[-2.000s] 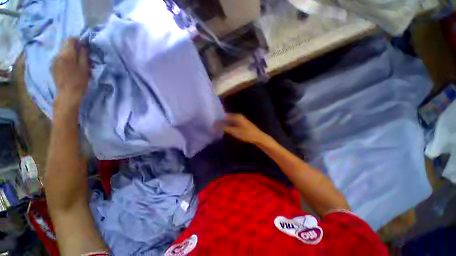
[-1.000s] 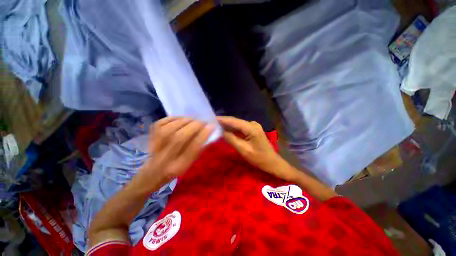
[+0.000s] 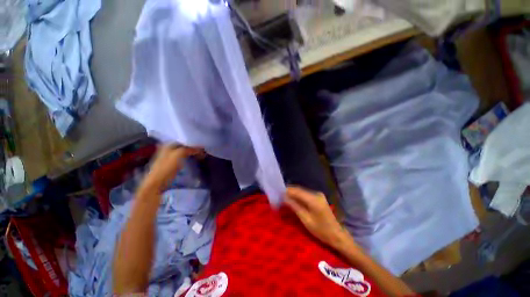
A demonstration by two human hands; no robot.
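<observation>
A light blue garment piece (image 3: 192, 81) hangs from the bright glare at the needle area at the top down toward my lap. My right hand (image 3: 308, 210) holds its lower corner, where a long folded edge ends. My left hand (image 3: 171, 159) is blurred at the lower left edge of the cloth; its fingers are partly hidden, and whether it grips the cloth is not clear. The needle itself is hidden by cloth and glare.
A light blue garment heap (image 3: 58, 58) lies on the table at upper left. Crumpled garments (image 3: 180, 214) lie below at lower left. Flat cut panels (image 3: 401, 156) are at right. The machine bed edge (image 3: 348, 52) runs along the top. A white cloth piece (image 3: 505, 156) is far right.
The view has shifted back toward the table. My hands have moved apart from the folded edge they both held; the cloth is spread wider, with my left hand farther left.
</observation>
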